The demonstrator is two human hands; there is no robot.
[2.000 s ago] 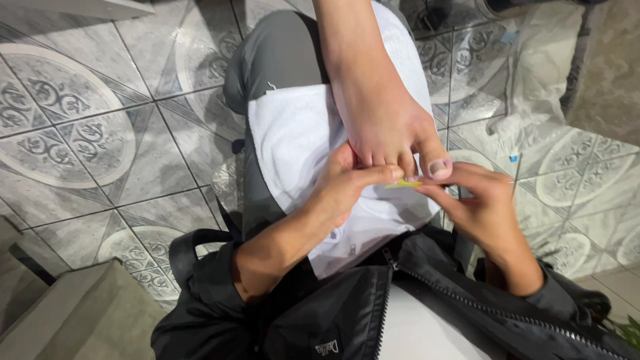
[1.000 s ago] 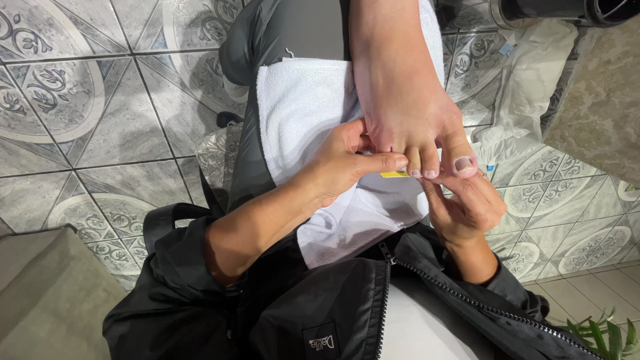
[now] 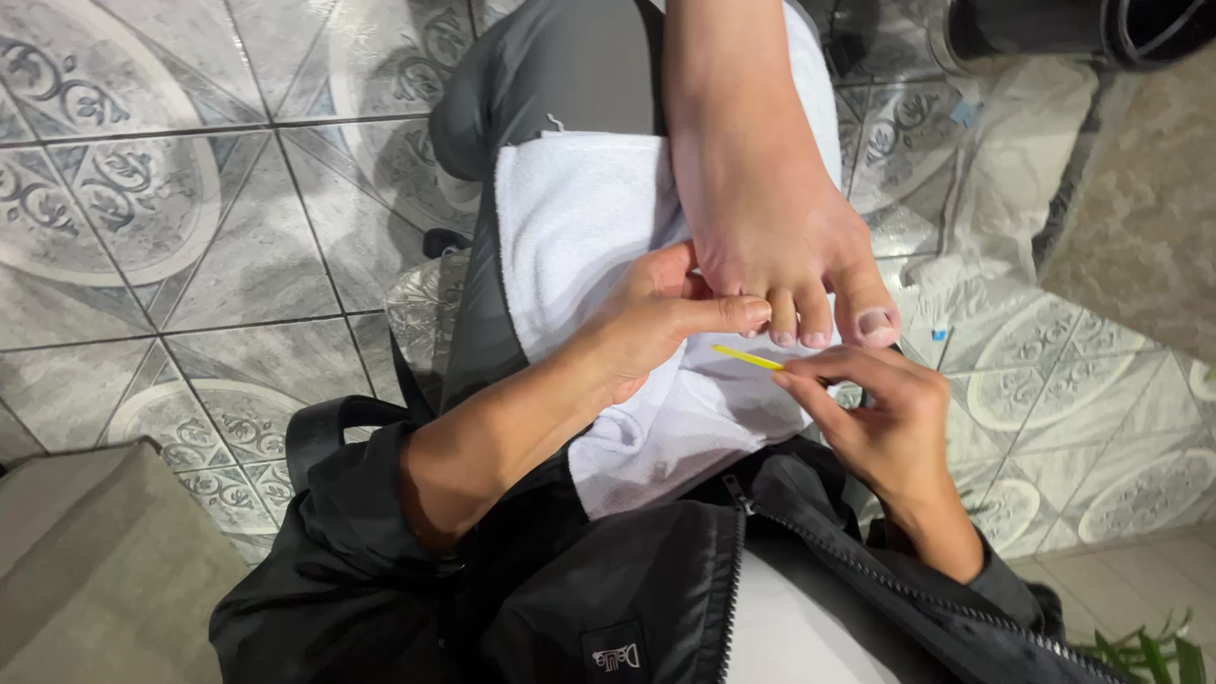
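Observation:
Another person's bare foot reaches down from the top over a white towel on my lap. My left hand grips the foot at its small toes, thumb on top, fingers partly hidden behind. Between thumb and fingers of my right hand is a thin yellow nail file, its tip pointing left, just below the toes and apart from them. The big toenail looks pale with a darker area.
Patterned grey tiles cover the floor. A stone-like block stands at lower left, another stone-like surface at right. Near the top right lie a black container and clear plastic sheeting. Plant leaves show at lower right.
The yellow file, earlier at the small toes and partly hidden, now shows clearly below them. My left hand still holds the foot.

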